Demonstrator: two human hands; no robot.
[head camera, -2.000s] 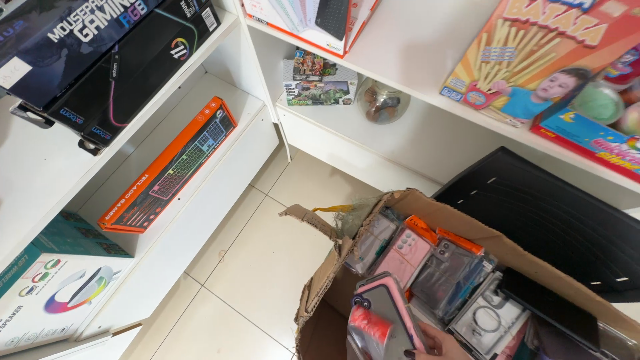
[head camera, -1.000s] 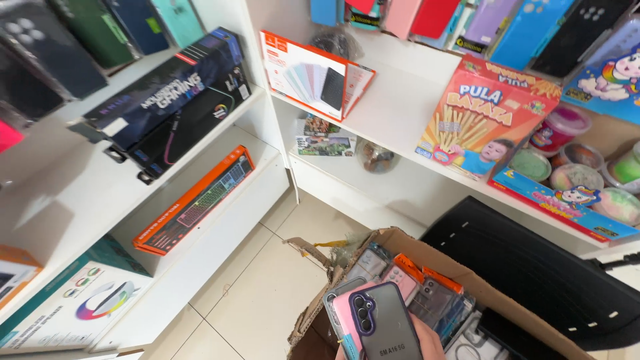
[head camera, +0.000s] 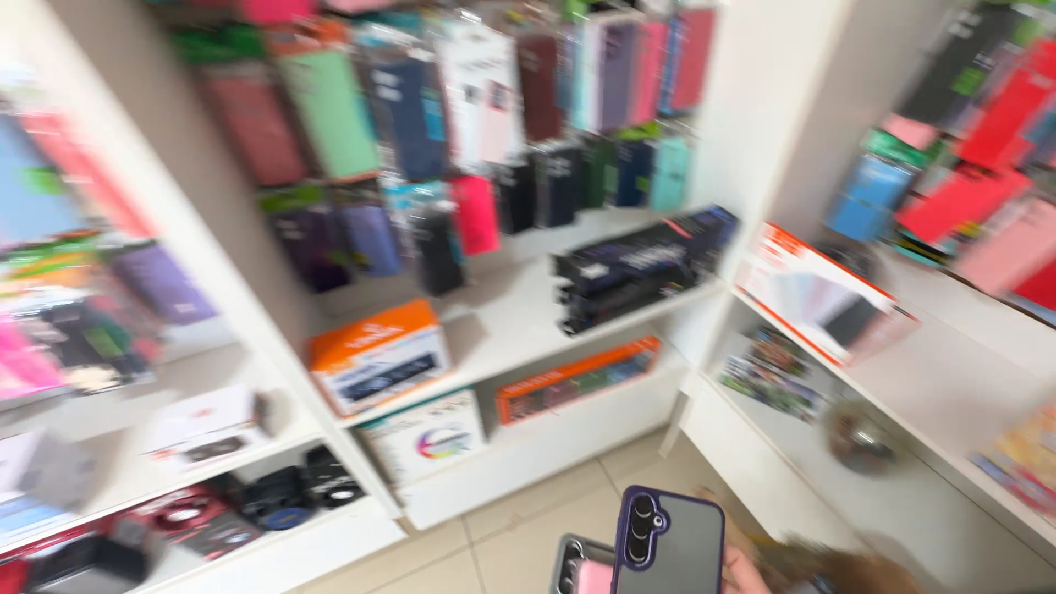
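Observation:
My right hand (head camera: 742, 571) shows at the bottom edge, its fingers on the right side of a phone case (head camera: 678, 540) with a purple frame, a grey translucent back and camera openings. Just left of that case and partly behind it is another case (head camera: 569, 551) with a grey rim and a pink part (head camera: 594, 576). What holds this second case is below the frame. My left hand is not visible.
White shelves (head camera: 528, 330) hold boxed goods, among them an orange and white box (head camera: 379, 363) and a keyboard box (head camera: 577, 381). Packaged phone cases (head camera: 417, 115) hang above. A blurred cardboard box (head camera: 850, 569) stands low on the right.
The view has swung left and up to the shelves. The cardboard box has mostly left the view. The purple-framed case stays in my right hand, now more upright.

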